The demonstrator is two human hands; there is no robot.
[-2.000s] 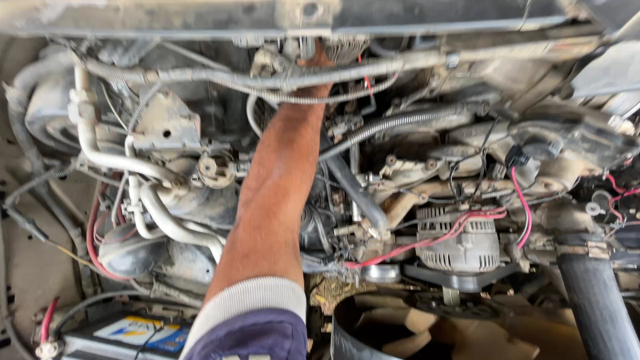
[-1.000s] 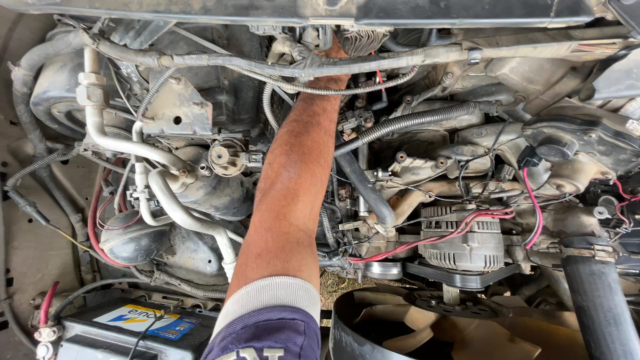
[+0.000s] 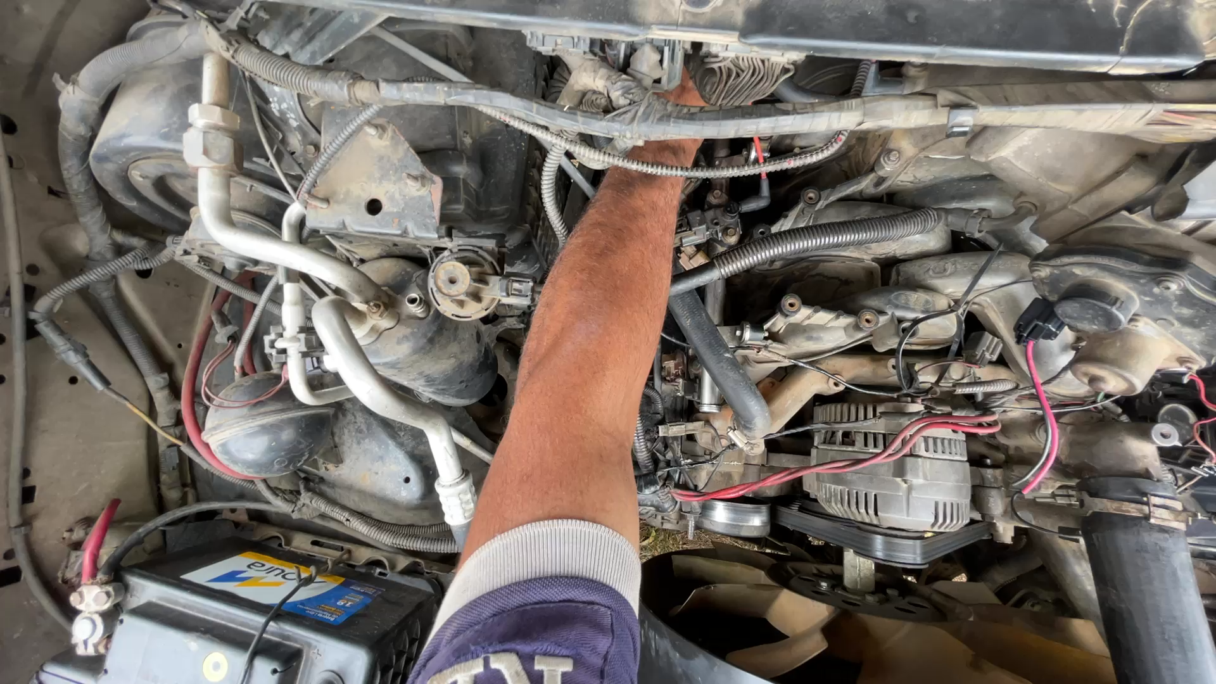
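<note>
One bare arm with a purple sleeve (image 3: 541, 608) and pale ribbed cuff reaches up through the engine bay; from its slant it looks like my left. The edge of my left hand (image 3: 686, 92) shows behind the taped wiring harness (image 3: 741, 122), beside a finned metal part (image 3: 741, 78). Its fingers are hidden, so what they touch or hold cannot be told. A thin corrugated conduit (image 3: 703, 171) crosses in front of the wrist. A thicker corrugated conduit (image 3: 826, 237) and a black rubber hose (image 3: 722, 366) lie right of the forearm. My right hand is out of view.
At lower left sits a car battery (image 3: 256, 608) with a red-cabled terminal. Metal pipes (image 3: 285, 252) run left of the arm. An alternator (image 3: 888, 465) with red wires, a drive belt (image 3: 883, 546), a radiator fan (image 3: 788, 627) and a thick black hose (image 3: 1140, 589) fill the lower right.
The arm stays reached in toward the top, with the hand behind the harness. The view has shifted slightly.
</note>
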